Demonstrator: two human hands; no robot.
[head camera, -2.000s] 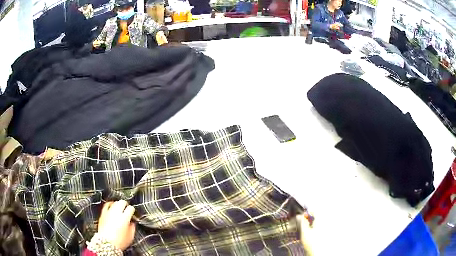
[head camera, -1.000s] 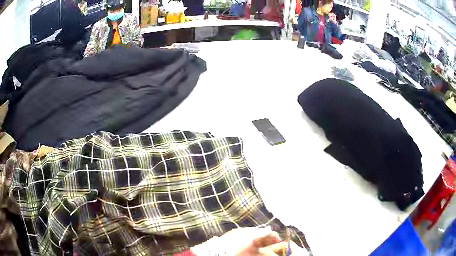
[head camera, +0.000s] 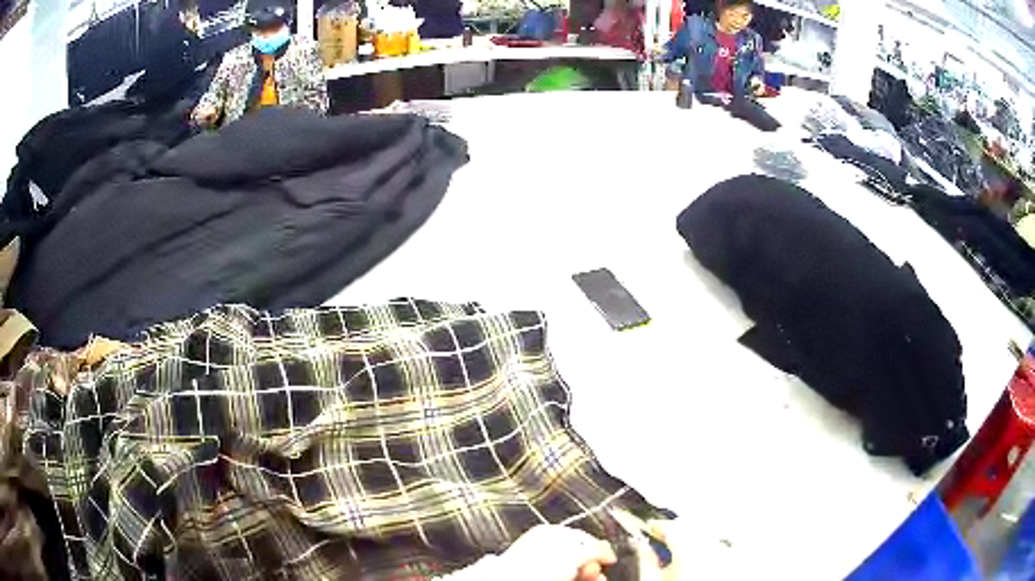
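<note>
The black plaid shirt (head camera: 420, 397), with white and yellowish check lines, lies spread in front of me. My left hand (head camera: 547, 556) is at its lower right corner, cut off by the bottom edge; its curled fingers pinch the cloth there. My right hand (head camera: 649, 542) is just right of it, small, blurred and mostly out of the picture; what it holds cannot be made out.
A large black garment pile (head camera: 227, 216) lies beyond the shirt. A phone (head camera: 611, 297) and folded black garment (head camera: 829, 306) lie on the white table (head camera: 522, 204). Brown plaid cloth (head camera: 28, 454) is at left, a red stool (head camera: 999, 437) at right. Two people are across the table.
My left hand has moved from the left part of the shirt to its right corner, beside my right hand. Since one second ago both hands are slightly lower, and the shirt's right corner has shifted slightly.
</note>
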